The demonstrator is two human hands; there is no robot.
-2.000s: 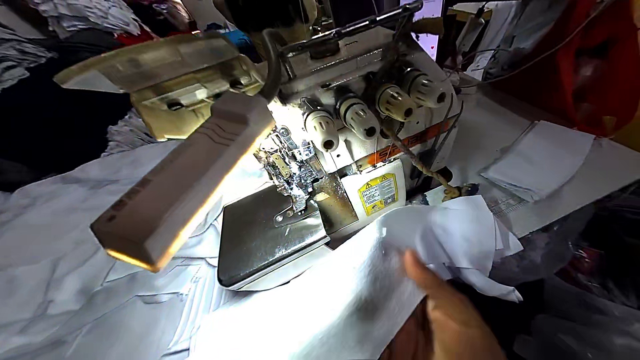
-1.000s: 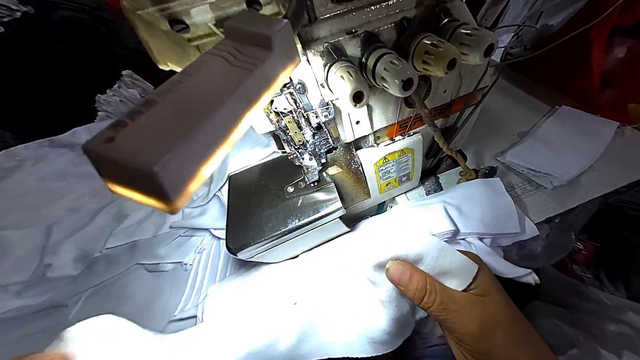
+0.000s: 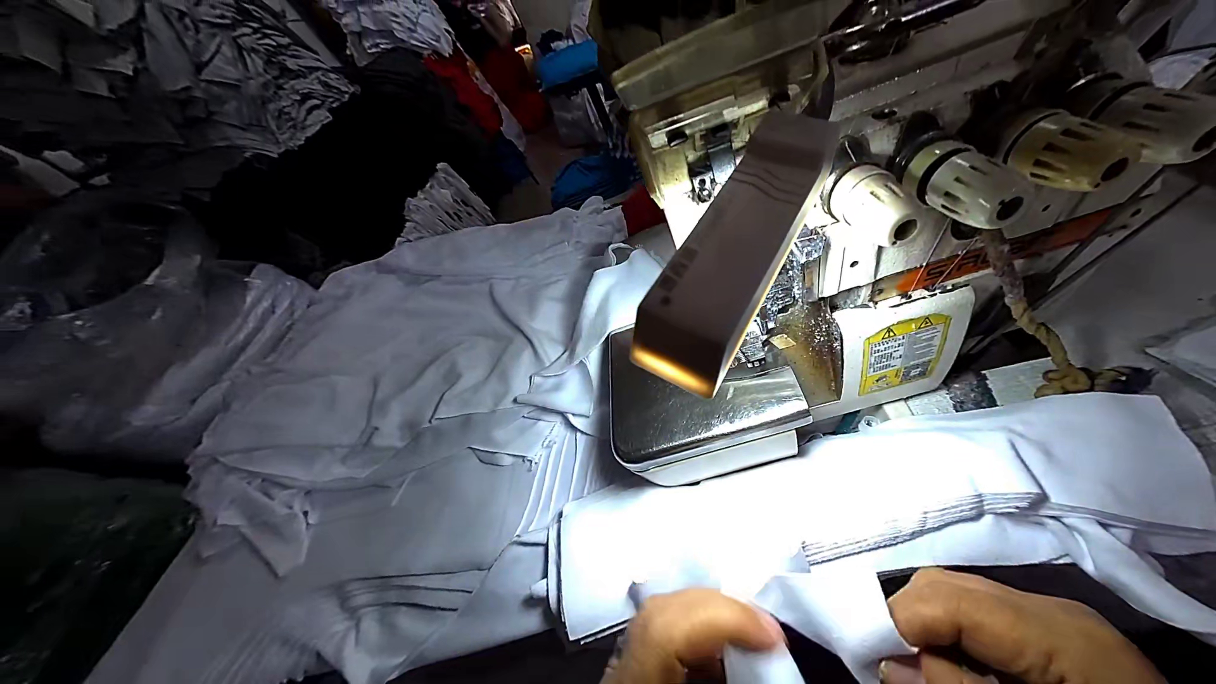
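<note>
At the bottom centre, my left hand (image 3: 698,635) pinches a small white fabric piece (image 3: 831,613) between thumb and fingers. My right hand (image 3: 1012,632) grips the other side of that piece, a short way to the right. Just beyond both hands lies a stack of folded white fabric (image 3: 684,532), with more white fabric (image 3: 1102,446) at its right end. An overlock sewing machine (image 3: 902,348) stands behind the stack, its metal cloth plate (image 3: 703,408) nearest. A lamp head (image 3: 736,247) hangs over the plate and hides most of the needle area.
A large pile of white fabric (image 3: 380,380) spreads left of the machine. Tension dials (image 3: 964,182) line the machine's front, and a knotted rope (image 3: 1031,323) hangs at right. Clear plastic bags (image 3: 104,351) and grey fabric bundles (image 3: 171,66) lie at far left.
The view has swung left. My left hand, only partly seen at the lower left a second ago, is now near my right hand, and both hold a small fabric piece.
</note>
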